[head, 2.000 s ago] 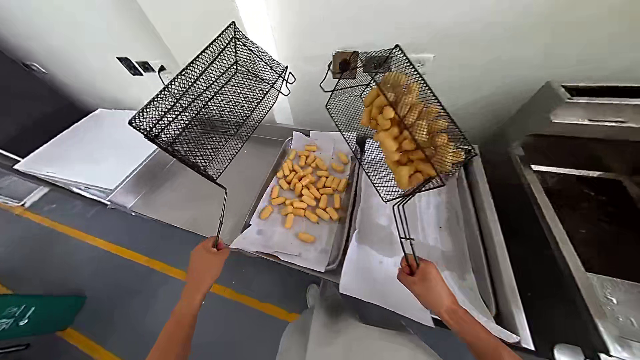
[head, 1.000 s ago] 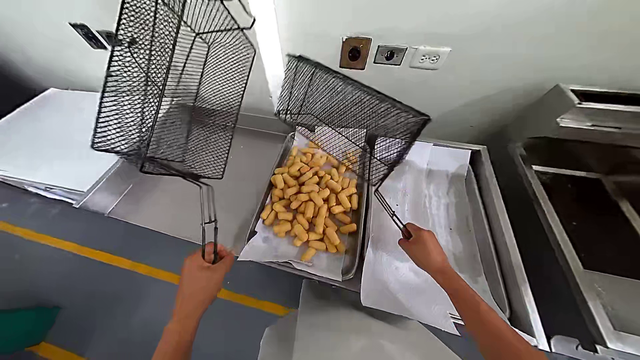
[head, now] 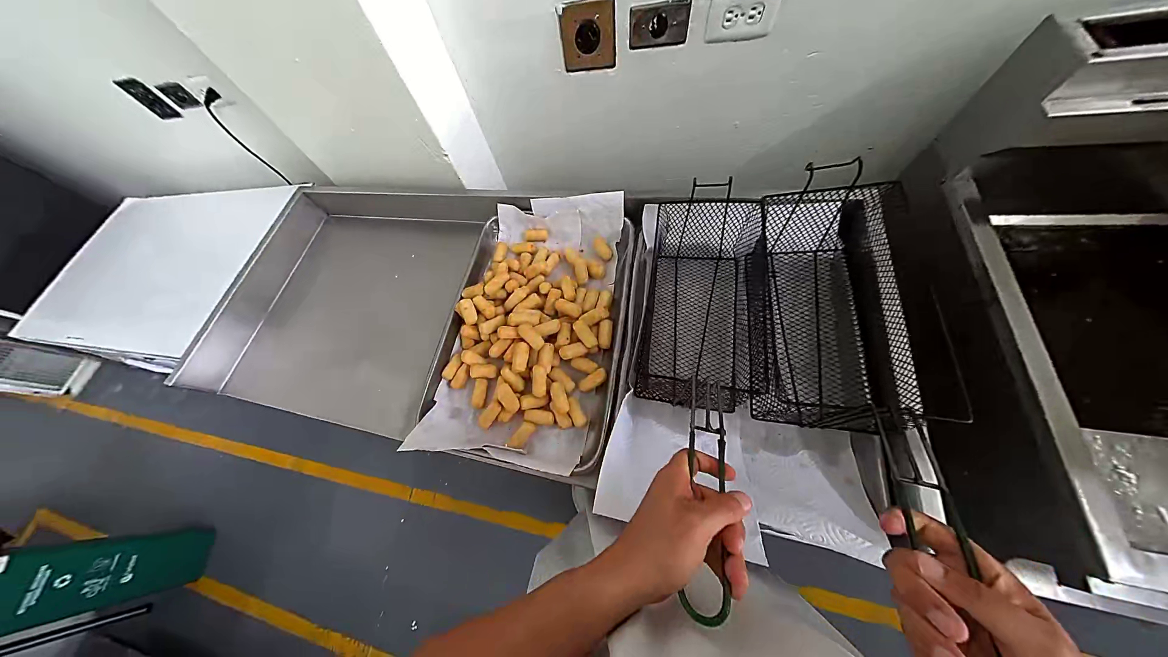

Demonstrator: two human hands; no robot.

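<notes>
My left hand (head: 689,529) grips the green-coated handle of a black wire fryer basket (head: 701,301). My right hand (head: 958,579) holds the handle of a second wire fryer basket (head: 821,310). Both baskets show no food inside and stand side by side over the paper-lined tray (head: 794,474) on the right. Left of them, golden-brown fried pieces (head: 529,338) lie spread in a loose heap on white paper in a metal sheet tray (head: 598,447).
A deep metal basin (head: 356,310) stands left of the trays, with a white board (head: 155,274) beyond it. A fryer (head: 1086,347) with dark oil is at the right. Outlets (head: 589,35) line the wall. A green container (head: 109,570) stands on the floor at lower left.
The right basket, full of fried pieces two seconds ago, is now emptied, and the heap on the sheet tray has grown. Both raised baskets have come down, the left one moving rightward across the tray.
</notes>
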